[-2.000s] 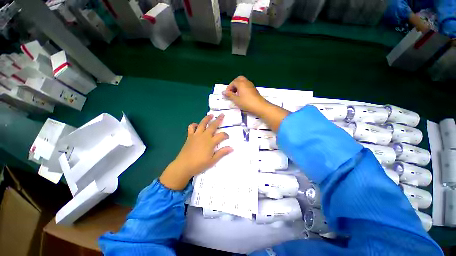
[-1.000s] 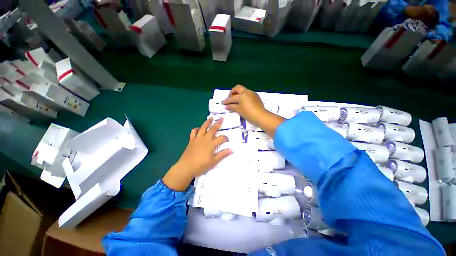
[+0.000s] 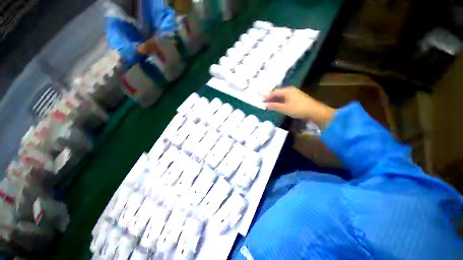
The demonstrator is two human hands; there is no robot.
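Note:
White cylindrical wrapped units (image 3: 220, 151) lie in close rows on a flat white sheet (image 3: 269, 179) in front of me. A second white sheet (image 3: 234, 92) lies farther along the bench and bears more rows of units (image 3: 264, 53). My right hand (image 3: 299, 105) is at the near right corner of that second sheet, with its fingertips at the sheet's edge. Blur hides whether the fingers pinch it. My left hand is not in view. The frame is blurred.
Upright white boxes with red marks (image 3: 56, 122) stand in rows across the green bench (image 3: 96, 165). A person in blue sleeves (image 3: 124, 38) is behind the boxes. Open brown cartons (image 3: 350, 94) are low at the right.
The view has swung to the right along the bench. My right hand has left the near units and is at the second sheet. My left hand has gone out of view.

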